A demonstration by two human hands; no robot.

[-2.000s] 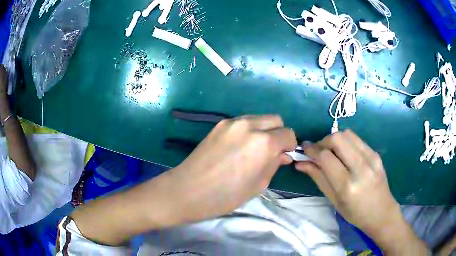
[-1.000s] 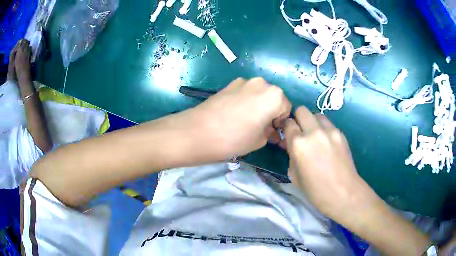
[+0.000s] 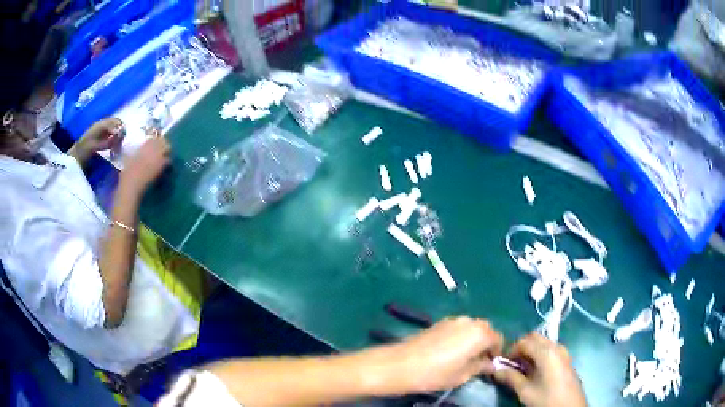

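My left hand (image 3: 463,350) and my right hand (image 3: 547,370) meet low in the picture, right of centre. A small narrow white housing (image 3: 507,363) shows between their fingertips, and both hands pinch it. A thin dark line runs along its side. The fingers hide most of it, so I cannot tell if it is open or closed. Dark pliers handles (image 3: 408,315) lie on the green table (image 3: 318,274) just left of my left hand; the jaws are hidden.
White covers (image 3: 399,203), two longer white blocks (image 3: 443,270) and tiny metal bits lie ahead. Tangled white cords (image 3: 556,274) and a pile of white parts (image 3: 658,350) lie right. A clear bag (image 3: 258,171) is left. Blue bins (image 3: 509,131) line the far edge. A person works at left.
The view has swung up and left, bringing the far bins and the neighbouring person into view. My hands stay together at the small white piece and appear lower in the picture.
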